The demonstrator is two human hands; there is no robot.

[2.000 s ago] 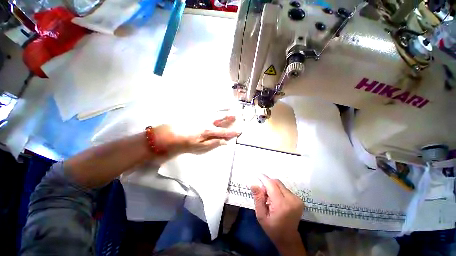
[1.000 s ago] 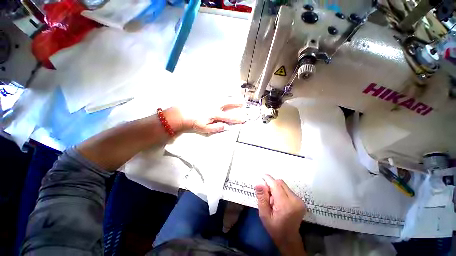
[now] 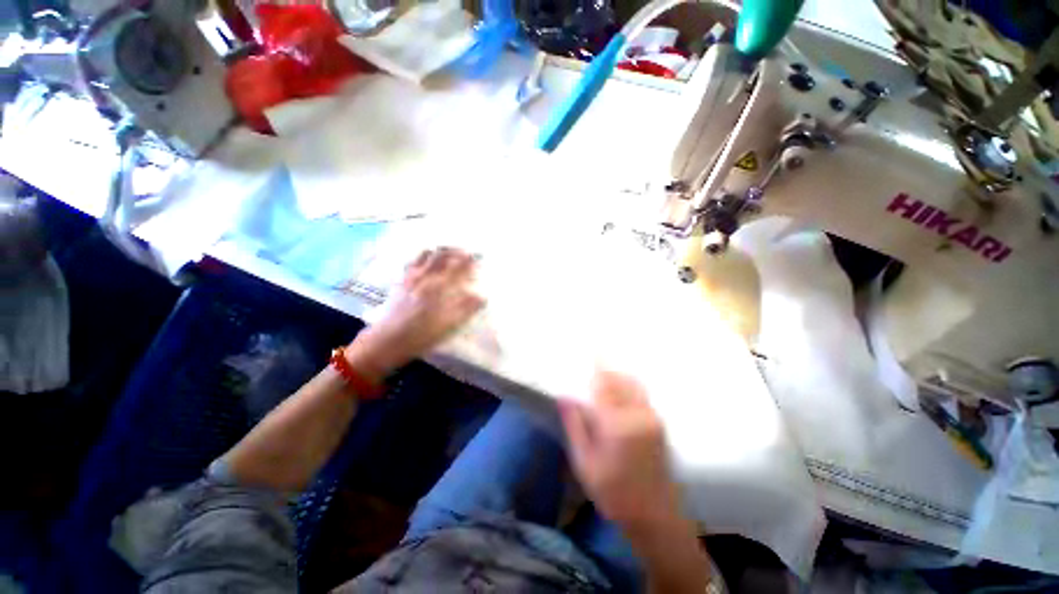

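A white fabric piece (image 3: 720,429), very bright and overexposed, lies in front of the sewing machine (image 3: 859,174), and its right corner hangs over the front table edge. My left hand (image 3: 436,304) is on the white cloth near the table edge at centre left, fingers bent; whether they grip cloth is unclear. My right hand (image 3: 621,447), blurred, is at the front edge with thumb and fingers closed on the fabric. The needle and presser foot (image 3: 718,226) are behind and right of both hands. Glare hides the fabric's outline between the hands.
A light-blue piece (image 3: 296,238) lies left of my left hand. A red plastic bag (image 3: 290,64), a blue bar-shaped lamp (image 3: 581,99) and a green fitting (image 3: 764,26) are behind. A dark blue crate (image 3: 209,389) stands below the table. Small tools (image 3: 958,432) lie at the right.
The view has shifted left. My left hand has moved from beside the needle to the front left. The right hand is now on the fabric, which now extends right over the printed table edge.
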